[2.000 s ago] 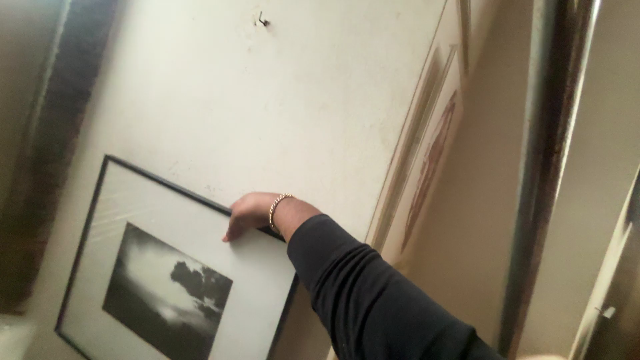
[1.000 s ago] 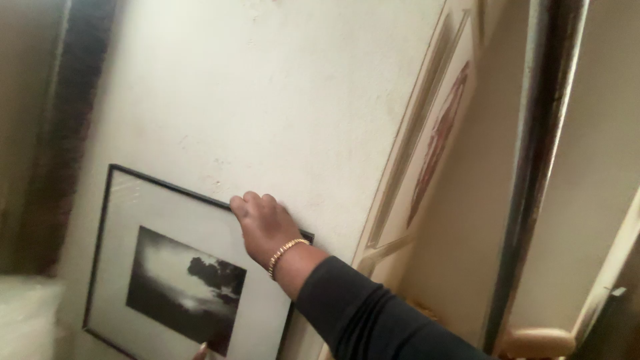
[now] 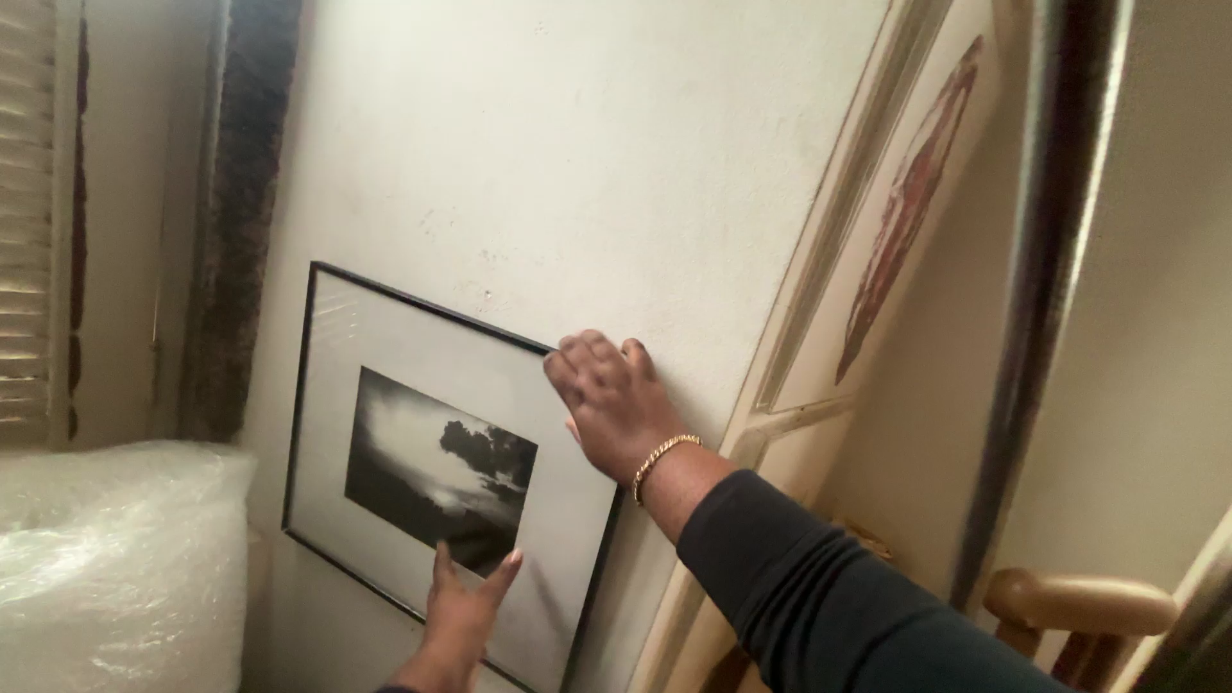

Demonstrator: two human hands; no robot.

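Observation:
A framed black-and-white landscape photograph (image 3: 404, 452), with a thin black frame and a wide pale mat, hangs or rests against the off-white wall, tilted in this view. My right hand (image 3: 611, 395), wearing a gold chain bracelet (image 3: 664, 460), is closed over the frame's upper right corner, its fingers bent at the top edge and partly hiding it. In front of the picture's lower part is my left hand (image 3: 467, 597), thumb and finger spread and nothing held. Whether its fingertips touch the glass cannot be told.
Bubble-wrapped or plastic-wrapped bulk (image 3: 125, 568) stands at lower left, below a louvered shutter (image 3: 24, 231). On the right are a panel with a reddish-brown shape (image 3: 905, 221), a dark upright post (image 3: 1044, 279) and a rounded wooden rail (image 3: 1088, 603).
My left hand has risen into view from the bottom edge, where only a fingertip showed a second ago. The right hand stays at the frame's top. The wall hook seen at first is out of sight.

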